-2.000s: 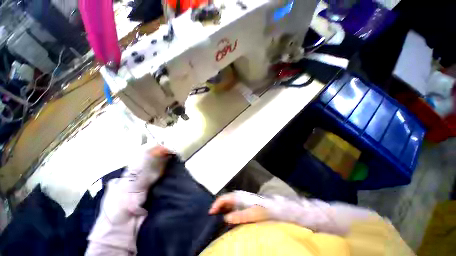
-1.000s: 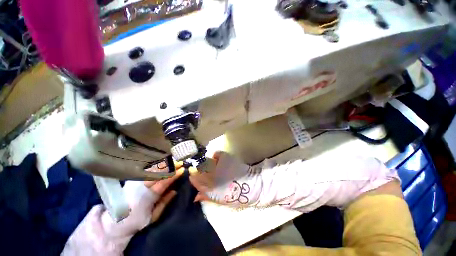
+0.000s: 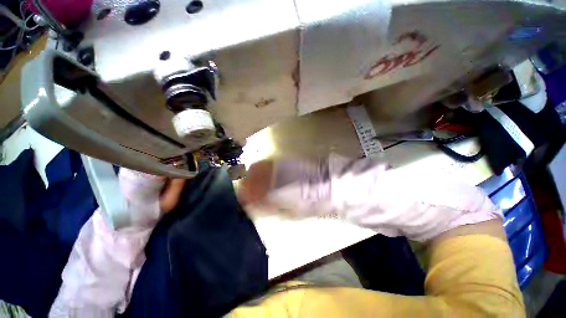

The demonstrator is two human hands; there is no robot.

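Note:
The dark navy garment (image 3: 211,242) hangs from the needle area of the off-white sewing machine (image 3: 248,56) over the table's front edge. Its upper end lies at the presser foot, partly hidden by the machine head. My left hand (image 3: 172,194) is at the garment's left side, below the guard bar; its fingertips are hidden behind cloth and machine. My right hand (image 3: 256,181) is blurred, just right of the garment's upper end; whether its fingers hold the edge cannot be told. The white tension dial (image 3: 193,123) is above the cloth.
A printed measuring strip (image 3: 365,130) lies on the bed. Scissors (image 3: 456,144) lie right of it, near dark cloth with a white band (image 3: 512,131). A blue crate (image 3: 524,230) stands at right. More navy cloth (image 3: 31,217) lies at left. The magenta cone (image 3: 68,9) is at top left.
The view has shifted, so the machine head sits higher and further left. More of the garment shows between my hands. My left hand is now lower left of the needle area, apart from my right hand.

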